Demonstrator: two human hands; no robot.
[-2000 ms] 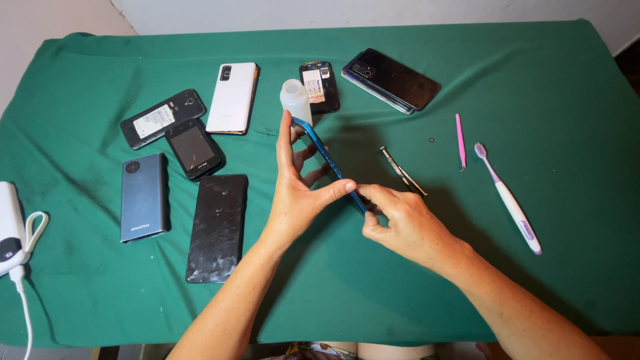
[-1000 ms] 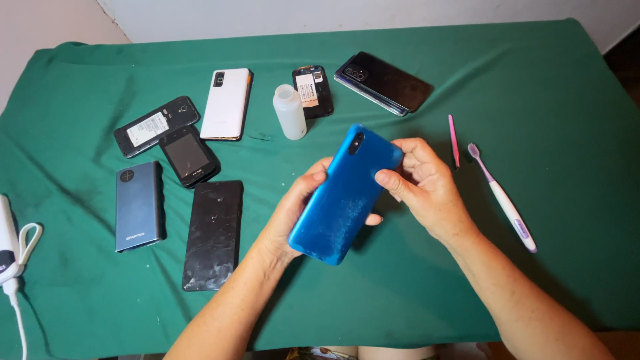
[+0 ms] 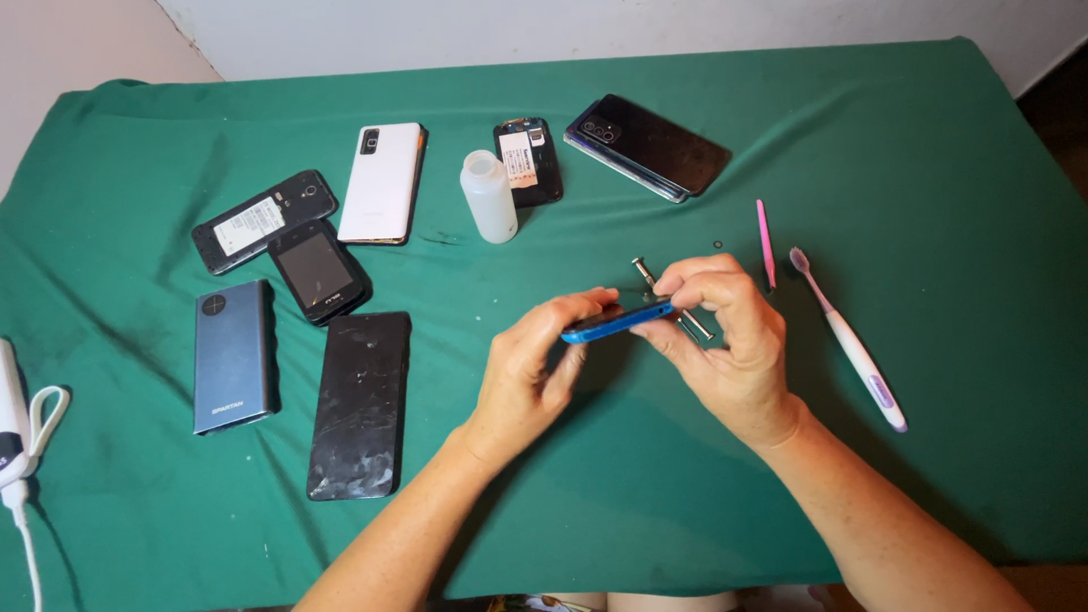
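A blue smartphone (image 3: 619, 323) is held edge-on above the cloth, its narrow side with a small round port facing me. My left hand (image 3: 531, 365) grips its left end between fingers and thumb. At the right end, my right hand (image 3: 727, 340) pinches it, fingertips on top and thumb below. Small metal screwdrivers (image 3: 698, 325) lie partly hidden behind my right hand. Beyond the phone stands an uncapped translucent plastic bottle (image 3: 490, 204). Right of my right hand lie a pink plastic tool (image 3: 766, 245) and a white and purple toothbrush (image 3: 857, 357).
Left on the green cloth (image 3: 544, 527) are a cracked black phone (image 3: 357, 408), a blue power bank (image 3: 231, 357), a small black phone (image 3: 316, 270), an opened phone (image 3: 280, 212) and a white phone (image 3: 381, 183). Farther back lie another opened phone (image 3: 544, 170) and stacked dark phones (image 3: 663, 149).
The blue phone showed its back one second ago; it is now turned edge-on, with both hands still on it. The screwdrivers, hidden one second ago, show again.
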